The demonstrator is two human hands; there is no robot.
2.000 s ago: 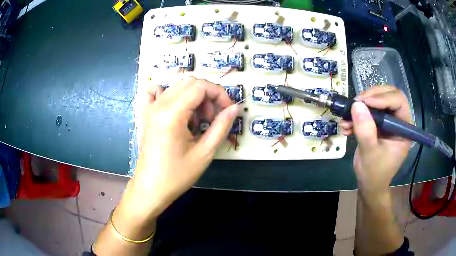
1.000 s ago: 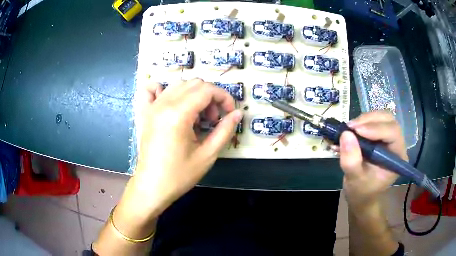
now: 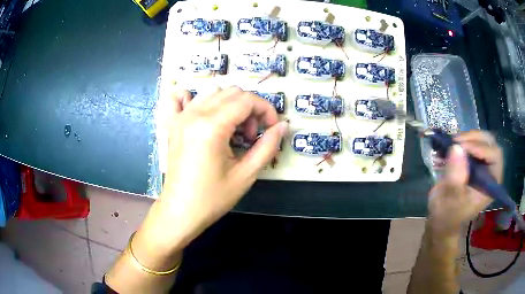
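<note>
The cream fixture plate (image 3: 290,166) lies on the bench with rows of dark blue circuit boards (image 3: 318,105), each with fine red and dark lead wires. My left hand (image 3: 221,143) is over the plate's lower left, hiding several boards. Its thumb and forefinger are pinched together; only a tiny tip of what looks like solder wire (image 3: 286,121) shows there. My right hand (image 3: 466,178) is blurred and grips the soldering iron (image 3: 486,181) at the right. The iron's metal barrel points left, its blurred tip over or near the right-column board in the third row (image 3: 371,109).
A clear waste tray (image 3: 475,95) with silvery bits stands right of the plate, partly behind my right hand. A yellow block (image 3: 152,6) is at the top left. A dark blue box (image 3: 432,20) with a red light is behind. Red stools (image 3: 52,198) stand below the bench.
My right hand has moved right with the iron, its tip leaving the third-column board. My left hand stays pinched in nearly the same place. The view has shifted slightly.
</note>
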